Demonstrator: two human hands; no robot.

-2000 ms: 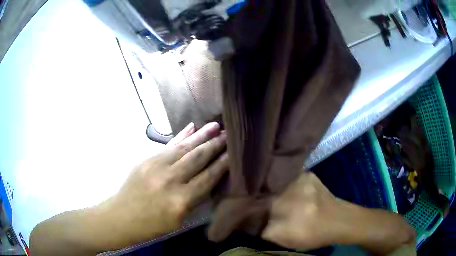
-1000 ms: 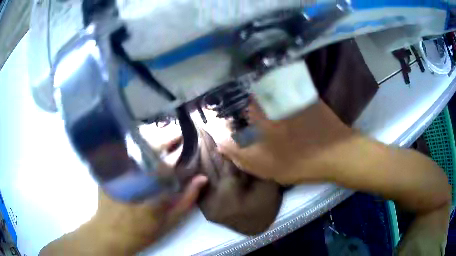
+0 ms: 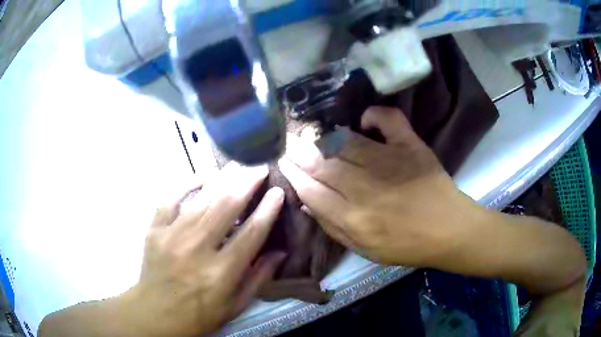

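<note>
The brown garment (image 3: 461,112) lies under the sewing machine head, spread to the right, with a folded part (image 3: 290,243) between my hands reaching the table's front edge. My left hand (image 3: 204,243) presses on the cloth left of the needle area, its thumb and fingers at the cloth. My right hand (image 3: 375,191) lies on the cloth to the right, fingertips near the needle area. The needle and presser foot are hidden by the chrome cover (image 3: 227,85) and my fingers. The white sewing machine (image 3: 296,39) has a blue stripe.
The white table (image 3: 99,197) has a ruler-marked front edge. Small dark parts (image 3: 529,79) lie at the right beside a white round object (image 3: 570,71). A green basket (image 3: 573,191) holding dark scraps stands below the table's right edge. A white block (image 3: 395,59) is on the machine head.
The view has shifted, so the machine head shows higher up. My left hand has come out from behind the chrome cover, fingers now on the cloth. My right hand's fingers have spread flatter over the cloth.
</note>
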